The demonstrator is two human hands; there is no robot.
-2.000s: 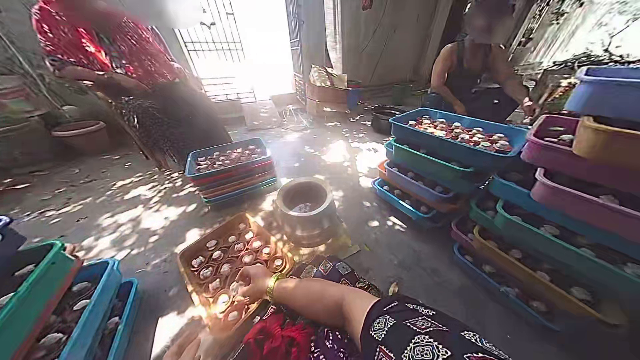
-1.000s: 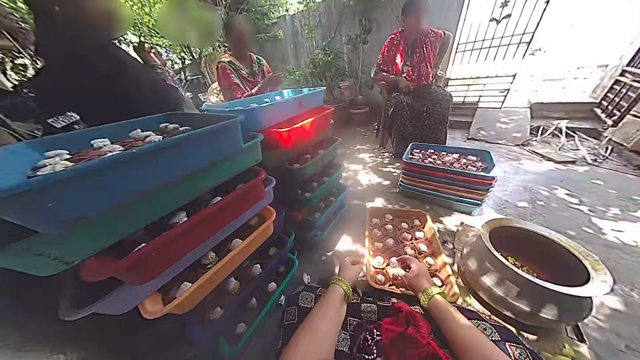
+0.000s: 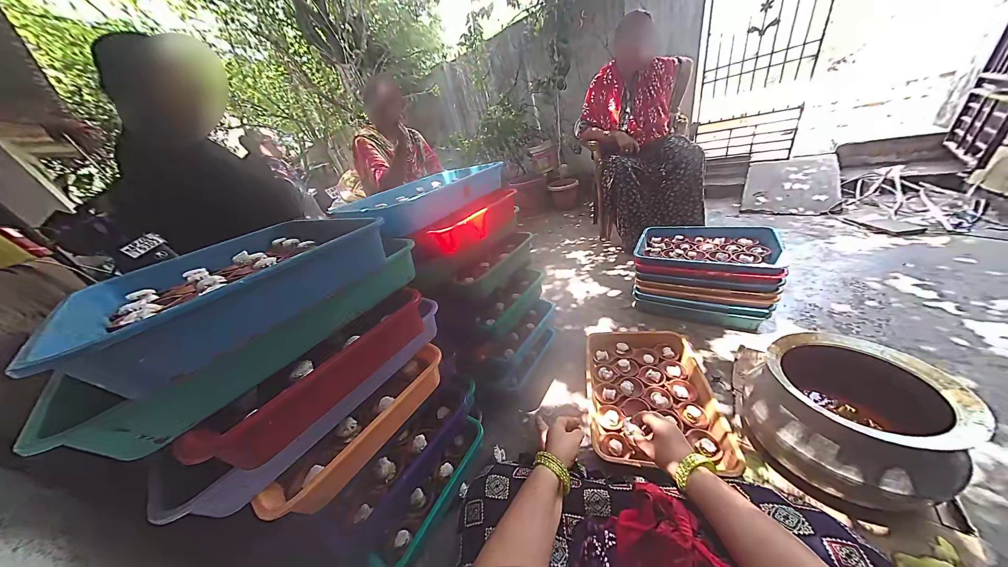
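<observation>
An orange plastic tray (image 3: 595, 378) lies on the ground in front of my lap, filled with rows of small clay cups (image 3: 654, 376), most with a white tuft in them. Over the tray's near part, my right hand (image 3: 663, 441) has its fingers down among the cups at a white tuft; whether it grips the tuft is unclear. My left hand (image 3: 561, 439) hovers just left of the tray's near corner, fingers curled, and what it holds, if anything, cannot be made out. Right of the tray stands a wide-rimmed metal pot (image 3: 850, 465) with dark contents.
Tall stacks of coloured trays (image 3: 236, 331) rise close on my left, with another stack (image 3: 504, 213) behind. A lower tray stack (image 3: 709, 295) stands beyond the orange tray. One person sits on a chair near the gate; others are at the left. A ramp slab (image 3: 791, 185) lies by the gate.
The view has swung far to the left since two seconds ago. My left hand, at the tray's near left corner a second ago, now sits slightly away from it.
</observation>
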